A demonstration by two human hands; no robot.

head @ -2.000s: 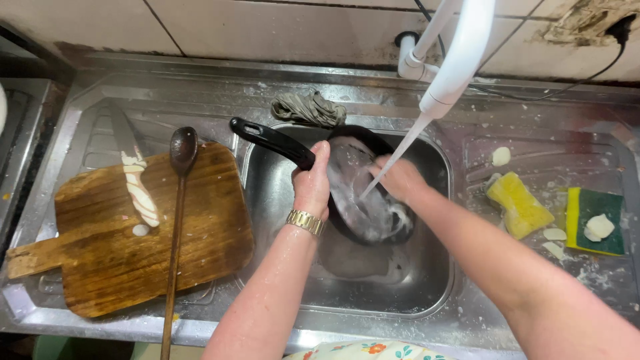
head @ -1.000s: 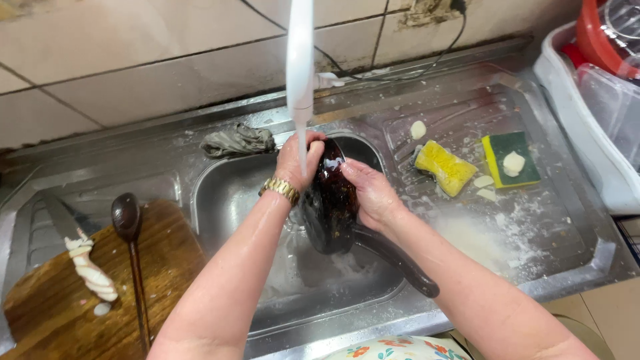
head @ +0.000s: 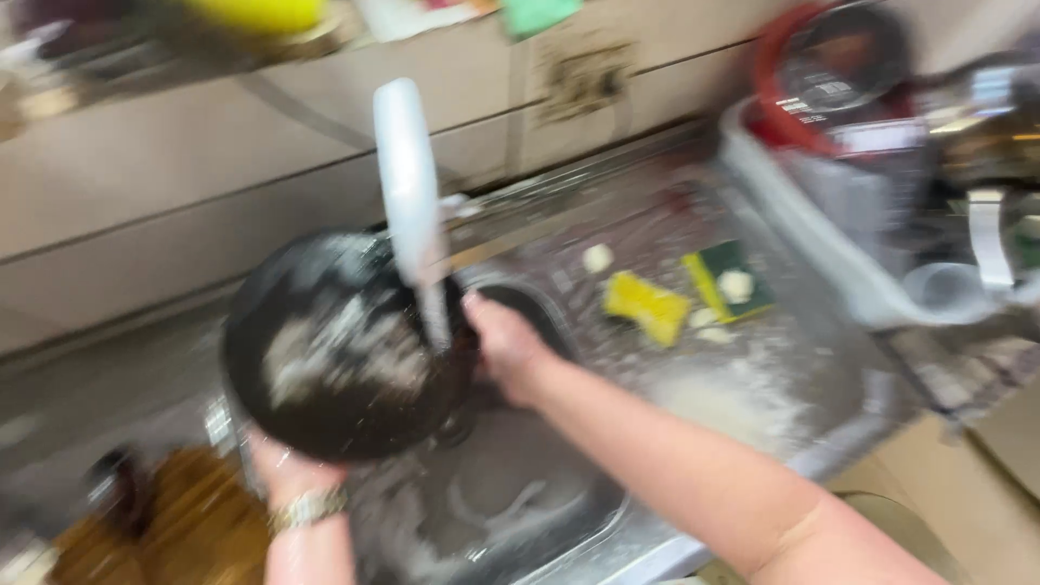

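Note:
A dark frying pan (head: 349, 349) is held tilted above the steel sink basin (head: 520, 504), under the white tap (head: 406, 179), and water runs onto it near its right side. At the pan's lower left edge, my left hand (head: 292, 467), with a metal watch at the wrist, grips the rim. My right hand (head: 508, 345) holds the pan's right side. The pan's handle cannot be made out. Motion blur softens the picture.
Right of the basin lie a yellow sponge (head: 647, 309) and a green-and-yellow scouring sponge (head: 729, 280). A wooden cutting board (head: 191, 520) and a wooden spoon (head: 122, 487) are at lower left. A grey tub (head: 821, 236) with dishes stands at right.
The pan was low over the basin with its handle toward the lower right; it is now raised and turned, further left. My left hand has shifted to its lower edge. The view has swung right.

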